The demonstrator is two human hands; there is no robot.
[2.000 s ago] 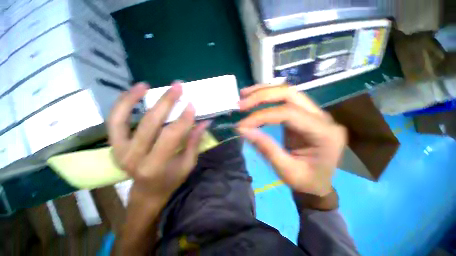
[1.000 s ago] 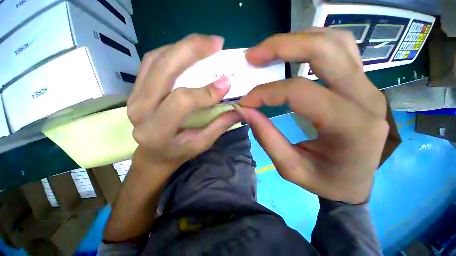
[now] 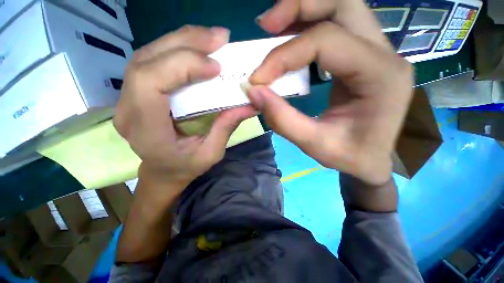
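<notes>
A white retail box (image 3: 193, 102) with small dark print on its upward face is gripped by my left hand (image 3: 166, 99), fingers on top and thumb below. The pale-yellow label sheet (image 3: 94, 155) is also in my left hand, under the box, and spreads out to the left. My right hand (image 3: 353, 94) pinches a tiny whitish sticker (image 3: 246, 87) between thumb and index finger, right at the face of the box. Whether the sticker touches the box cannot be told.
Stacked white boxes (image 3: 44, 105) stand on the green bench (image 3: 166, 14) at left. A counting scale (image 3: 428, 27) is at the upper right. An open brown carton (image 3: 417, 138) is at right above the blue floor (image 3: 309, 193). More brown cartons (image 3: 72, 221) stand at the lower left.
My right fingers have moved from the label sheet's edge to the face of the box, with the sticker between them. My left hand has shifted its hold and now grips the box from above and below.
</notes>
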